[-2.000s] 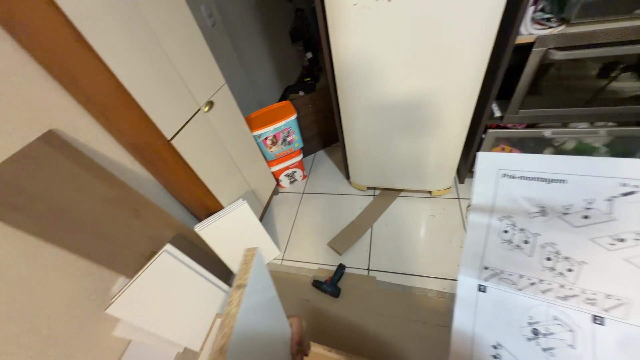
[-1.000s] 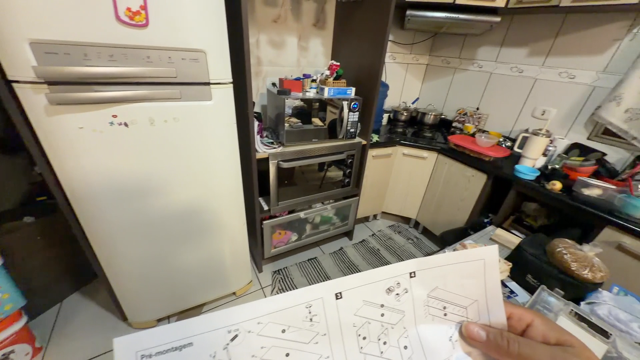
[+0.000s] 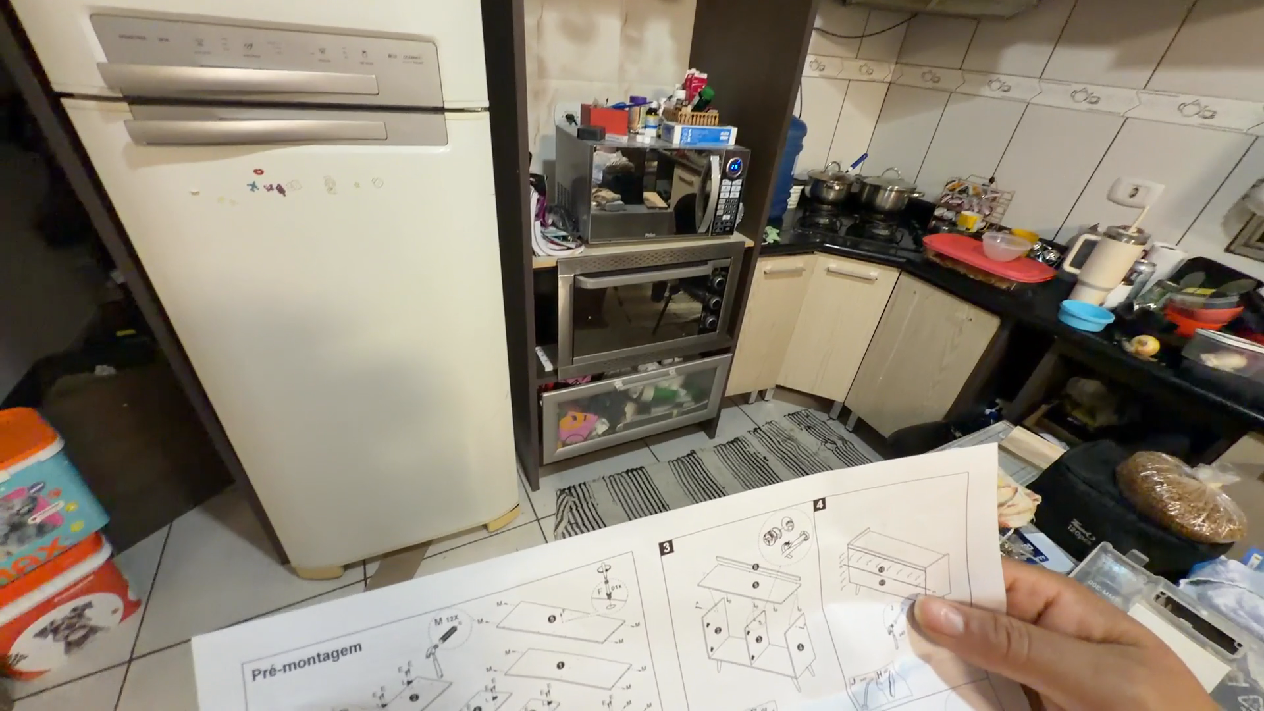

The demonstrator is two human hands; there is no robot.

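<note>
A printed assembly instruction sheet (image 3: 642, 622) fills the bottom middle of the view, showing line drawings of panels, a hammer and a cabinet. My right hand (image 3: 1076, 632) pinches its right edge, with the thumb on the front face. The sheet's lower part runs out of the frame. My left hand does not show in the current frame.
A white refrigerator (image 3: 316, 326) stands at left beside stacked plastic tubs (image 3: 49, 543). Beyond the sheet are a microwave (image 3: 662, 188), an oven (image 3: 652, 306) and a striped rug (image 3: 711, 474). At right, a black bag (image 3: 1096, 504) and a clear plastic case (image 3: 1155, 602) lie near my hand.
The view has swung up and right from the floor, where a drill and loose panels showed. The sheet has come to the bottom middle, with my right hand now seen on it.
</note>
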